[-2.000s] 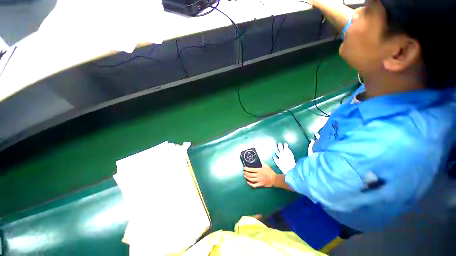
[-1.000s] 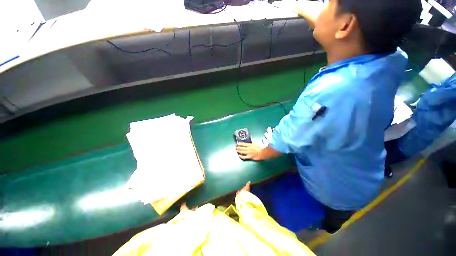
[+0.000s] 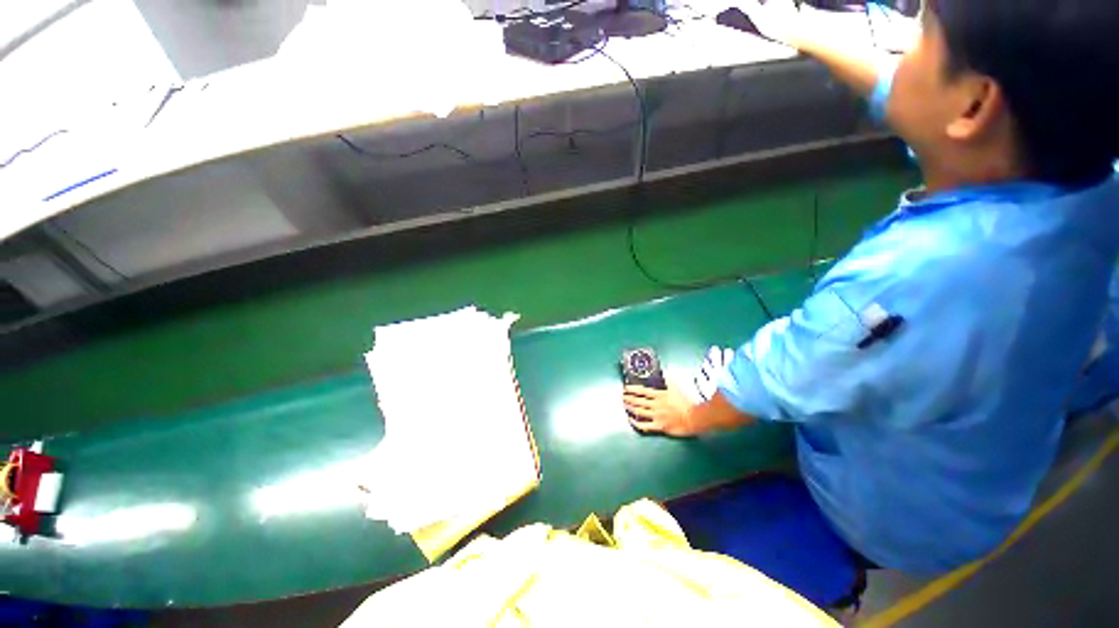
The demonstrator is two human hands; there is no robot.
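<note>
A stack of uneven white paper sheets (image 3: 448, 411) lies on the glossy green bench (image 3: 295, 454), with a tan-yellow layer (image 3: 472, 521) showing under its front and right edges. A dark smartphone (image 3: 641, 366) with a round ring on its back lies right of the stack, under a co-worker's hand. A white glove (image 3: 712, 372) lies partly hidden beside that co-worker's forearm. Neither of my hands shows; my yellow sleeves and smock fill the bottom edge.
A co-worker in blue (image 3: 945, 356) stands at right, one arm reaching over the white shelf (image 3: 405, 74). A black box (image 3: 552, 37) sits on the shelf, and cables hang down. A red-and-white item (image 3: 34, 491) is at far left. A blue stool (image 3: 767, 534) is below the bench.
My hands, at the bench edge a second ago, are out of sight. The view has shifted left, bringing in the red-and-white item. The co-worker's hand stays on the phone.
</note>
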